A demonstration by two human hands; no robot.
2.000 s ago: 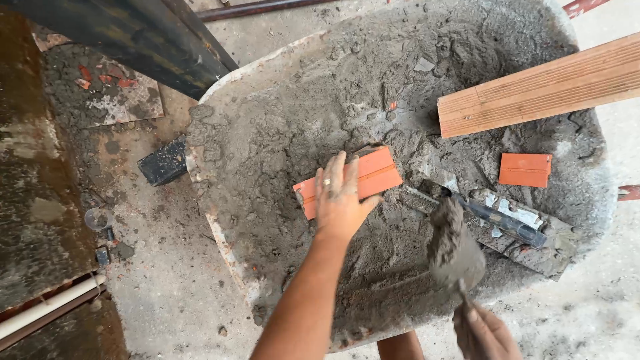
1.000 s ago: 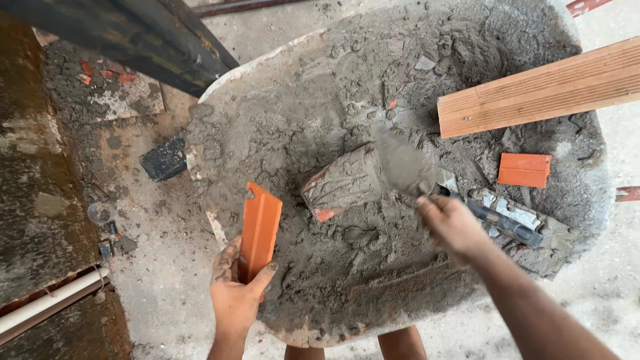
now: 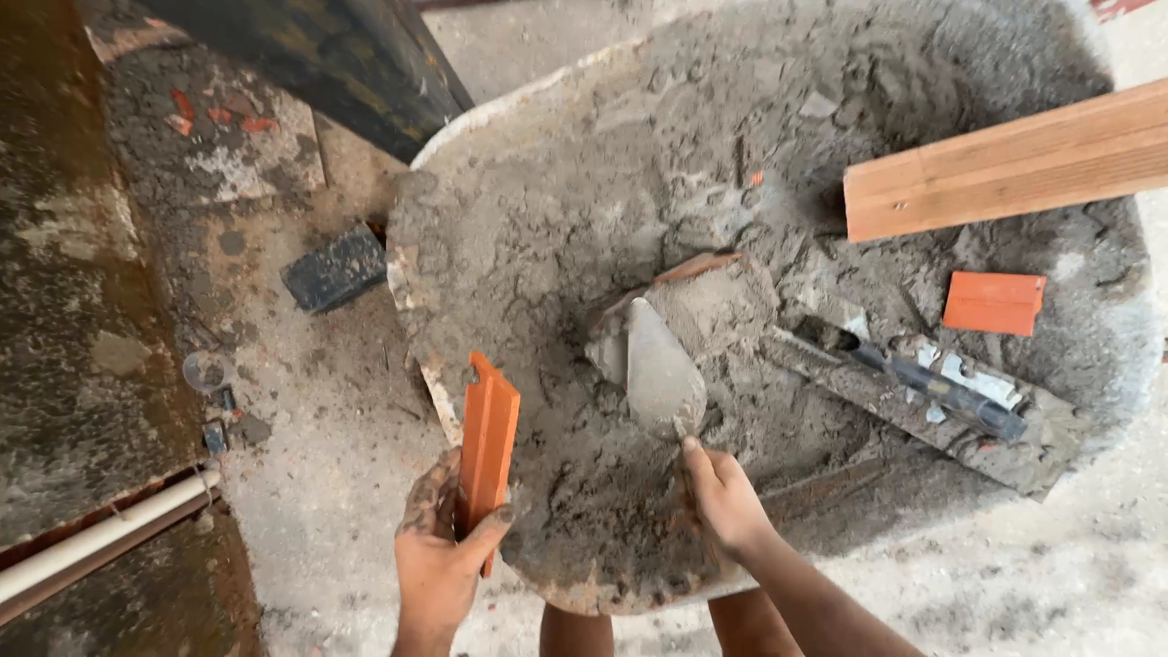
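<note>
My left hand (image 3: 447, 529) holds an orange clay tile piece (image 3: 488, 447) upright over the near left rim of a mortar-filled tub (image 3: 520, 96). In my right hand (image 3: 725, 502) is the handle of a pointed mason's trowel (image 3: 664, 365). Its blade lies against the left end of a mortar-covered clay piece (image 3: 716, 310), whose orange edge shows at the top. To the right, a flat finishing trowel with a dark handle (image 3: 958, 397) lies smeared with mortar. Beyond it a small orange tile piece (image 3: 995, 303) rests on the mortar.
A wooden beam (image 3: 1004, 164) reaches into the tub from the right. At upper left stands a dark post (image 3: 338, 68) near the rim. A black block (image 3: 336, 269) and a small clear cup (image 3: 208, 370) sit on the floor at left, near a white pipe (image 3: 109, 534).
Two seconds ago my left hand was on a tile piece mid-tub; now it holds one upright at the near left. The trowel blade has moved left and nearer me since one second ago.
</note>
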